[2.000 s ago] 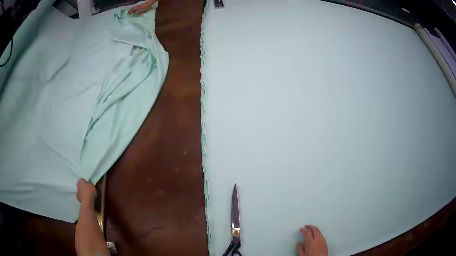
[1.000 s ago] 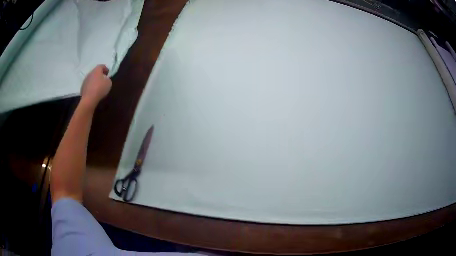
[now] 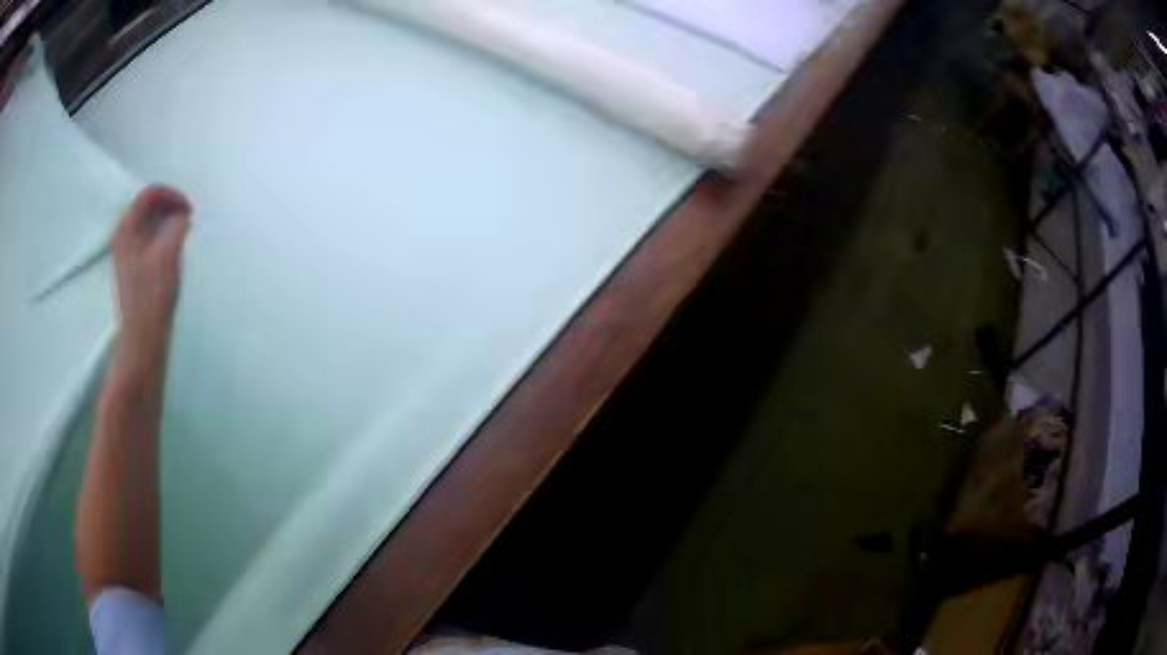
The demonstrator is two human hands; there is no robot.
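Observation:
Pale mint green fabric (image 3: 371, 243) covers the table and lies flat in the middle. My left hand (image 3: 154, 230) is at the left, fingers closed on a raised ply of the fabric (image 3: 45, 371). Folds run from the hand, and the loose ply hangs in a curve along the forearm. The pinched edge is blurred and partly hidden by my fingers. My right hand is not in view.
A long cream-white roll (image 3: 576, 77) lies across the fabric near the far end, with white-lilac paper (image 3: 730, 23) beyond it. The brown table edge (image 3: 563, 365) runs diagonally. Right of it are a dark green floor (image 3: 793, 422) with scraps and a cluttered rack (image 3: 1081, 294).
The view has swung right towards the roll and floor. My left hand has carried the fabric over the lay. The shears, bare brown table strip and other hands are out of view.

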